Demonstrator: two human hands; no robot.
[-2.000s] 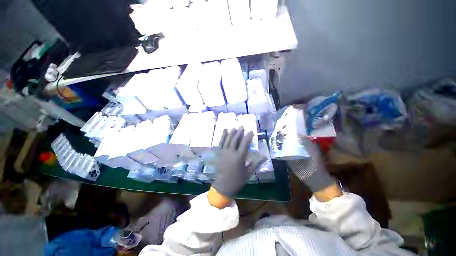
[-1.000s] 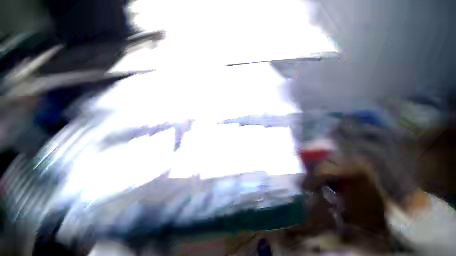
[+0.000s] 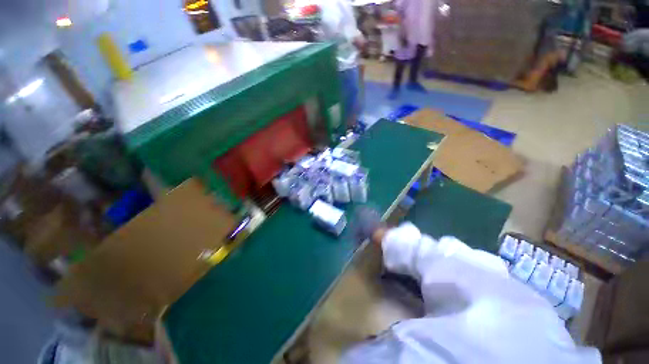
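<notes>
A jumbled cluster of shiny white and pale blue packs (image 3: 324, 178) lies on the green bench (image 3: 263, 281) in front of the tunnel's red curtain (image 3: 267, 153). One pack (image 3: 328, 217) lies a little apart, nearer the bench's front edge. My right hand (image 3: 366, 223), in a dark grey glove, is just right of this pack. It is small and blurred, so its finger pose and any contact are unclear. My left hand is not in view.
The green tunnel (image 3: 235, 106) stands behind the bench. A brown cardboard sheet (image 3: 142, 263) is at left. A lower green table (image 3: 455, 213) is at right. Cartons of packs (image 3: 544, 277) stand farther right. People stand at the back.
The view has swung from the bench of lined-up packs to the tunnel bench. The pack at my right hand two seconds ago is no longer seen there. My left hand has left the picture.
</notes>
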